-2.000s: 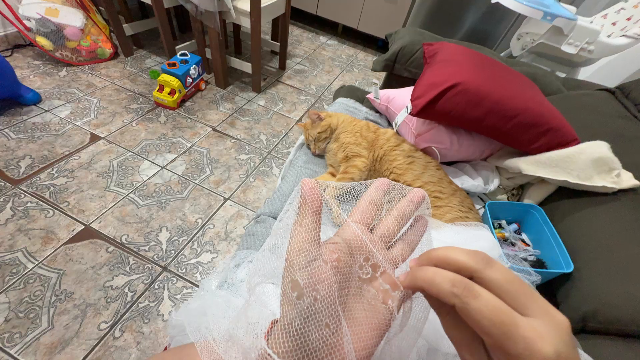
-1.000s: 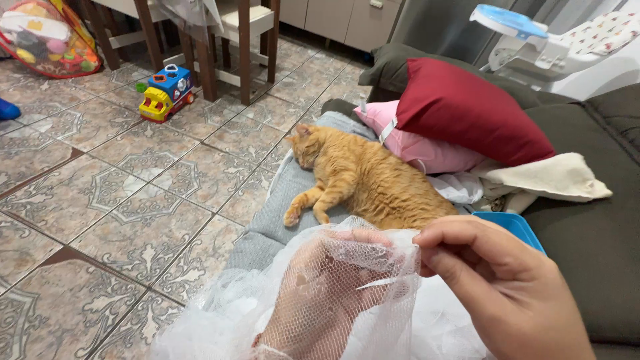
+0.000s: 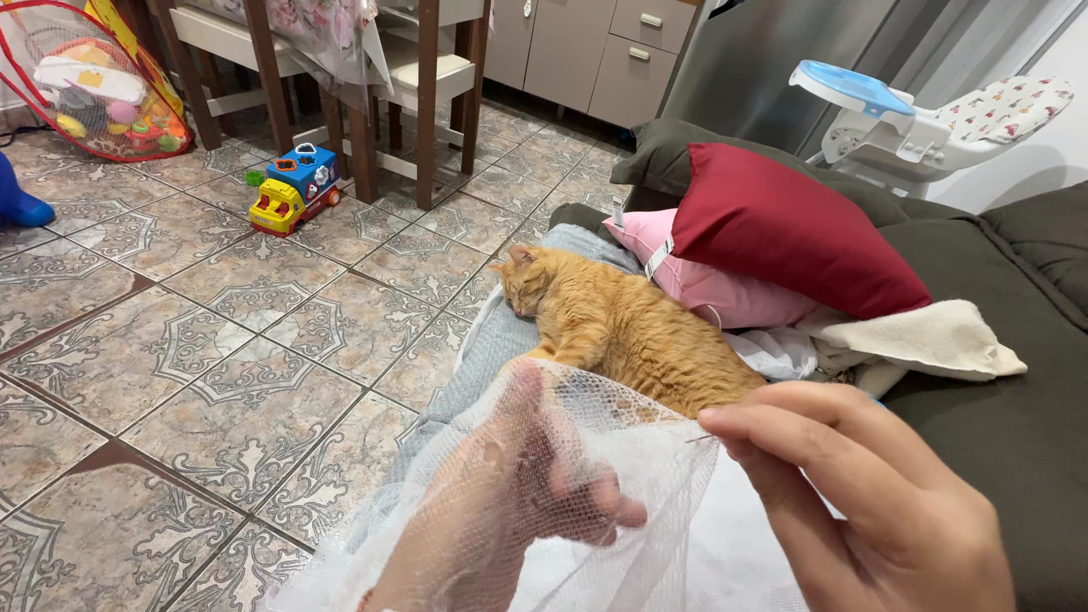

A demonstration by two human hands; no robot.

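Note:
White net fabric is draped over my left hand, which shows through the mesh with its thumb up and its fingers partly curled. Between the thumb and index finger of my right hand, at the right, is a corner of the net; a thin dark needle pokes out at those fingertips. The net's edge is stretched between the two hands. More white fabric lies bunched below them. Just beyond the hands an orange cat lies on its side with its eyes closed.
The cat lies on a grey quilted cover on a dark sofa. A red cushion rests on a pink one, beside a cream cloth. A toy truck stands on the tiled floor near the chairs.
My left hand, spread flat under the net two seconds ago, is now turned with its fingers curled. My right hand now draws the net's edge out to the right.

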